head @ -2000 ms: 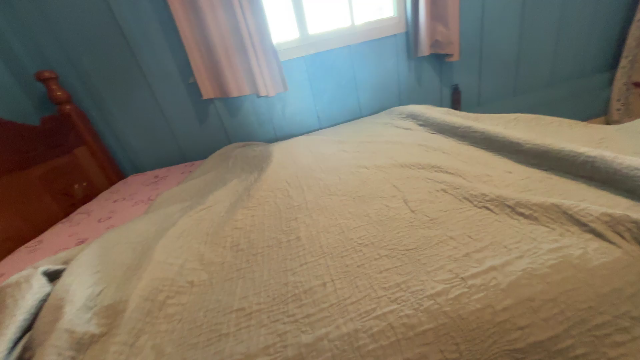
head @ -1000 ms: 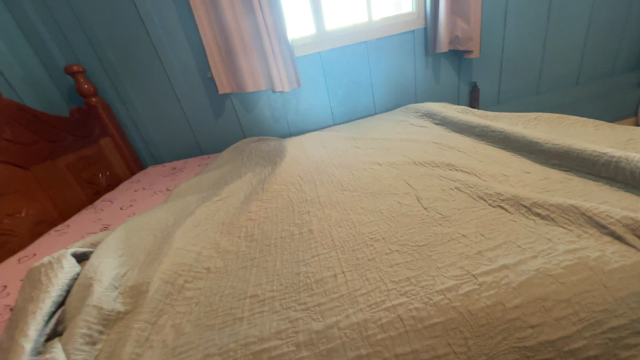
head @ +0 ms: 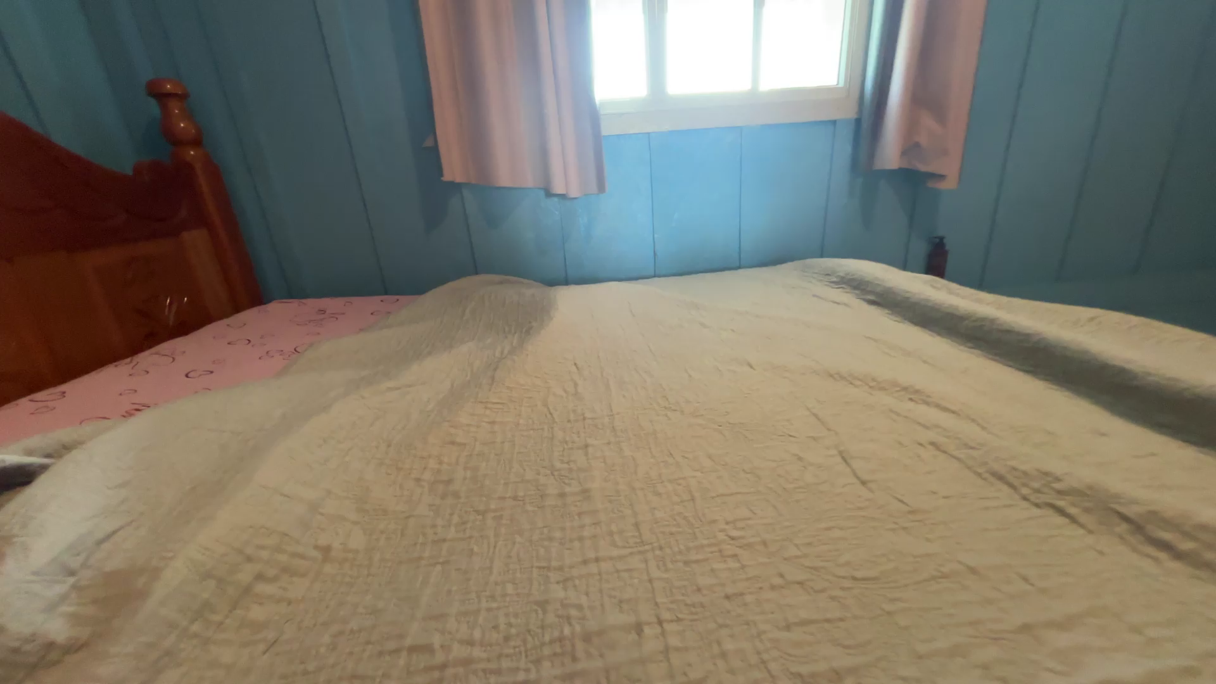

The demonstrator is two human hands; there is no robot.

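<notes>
Neither my left hand nor my right hand is in view. A beige, crinkled bedspread (head: 608, 456) lies over most of the bed, with raised folds along its far left and right parts. At the left, a pink patterned sheet (head: 214, 361) shows between the bedspread and the carved wooden headboard (head: 104, 275). The bedspread's near edge is out of view.
A turned wooden bedpost (head: 180, 119) rises at the headboard's far end. Behind the bed stand a blue panelled wall (head: 693, 209) and a window (head: 712, 52) between pink curtains (head: 518, 95). A dark pump bottle (head: 937, 256) shows beyond the bed's far edge.
The view has shifted somewhat, showing more of the headboard than two seconds ago. Nothing on the bed has plainly moved.
</notes>
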